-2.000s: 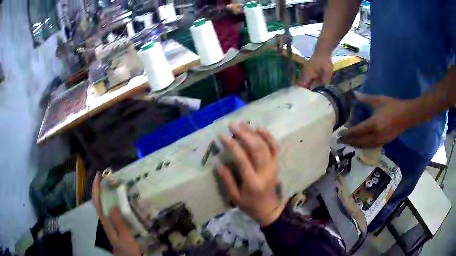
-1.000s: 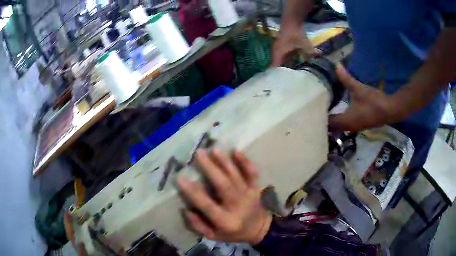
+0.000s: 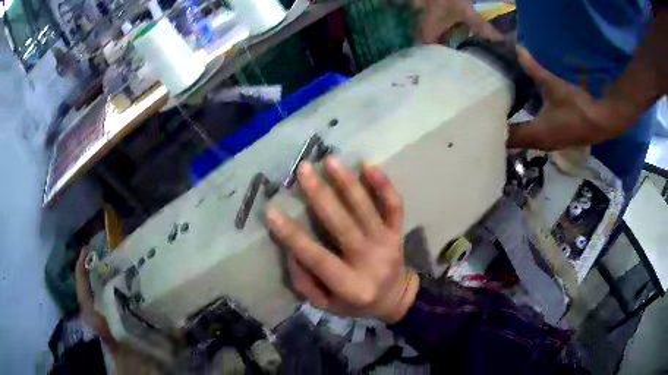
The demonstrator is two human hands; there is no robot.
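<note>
The cream sewing machine head [image 3: 447, 168] lies diagonally across the view, with chipped paint and small metal parts on its top. My right hand [image 3: 348, 249] rests on its near side, fingers spread, palm against the body. My left hand [image 3: 91, 300] is at the far left end, partly cut off by the machine, its fingers along the end edge. At the head's right end is the dark handwheel [image 3: 516, 73]. Another person's two hands [image 3: 568, 113] are around it, one behind and one at the right.
The person in blue [image 3: 579, 44] stands at the right. White thread cones [image 3: 170, 57] stand behind, with a blue bin [image 3: 220, 157] below. Bobbins in a dark tray [image 3: 581, 211], a grey fabric strip [image 3: 516, 242] and fabric scraps lie near the bed's right. A stool is at far right.
The head appears larger and closer. My right hand stays flat on its side. The other person's hands have closed in around the handwheel since the earliest frame.
</note>
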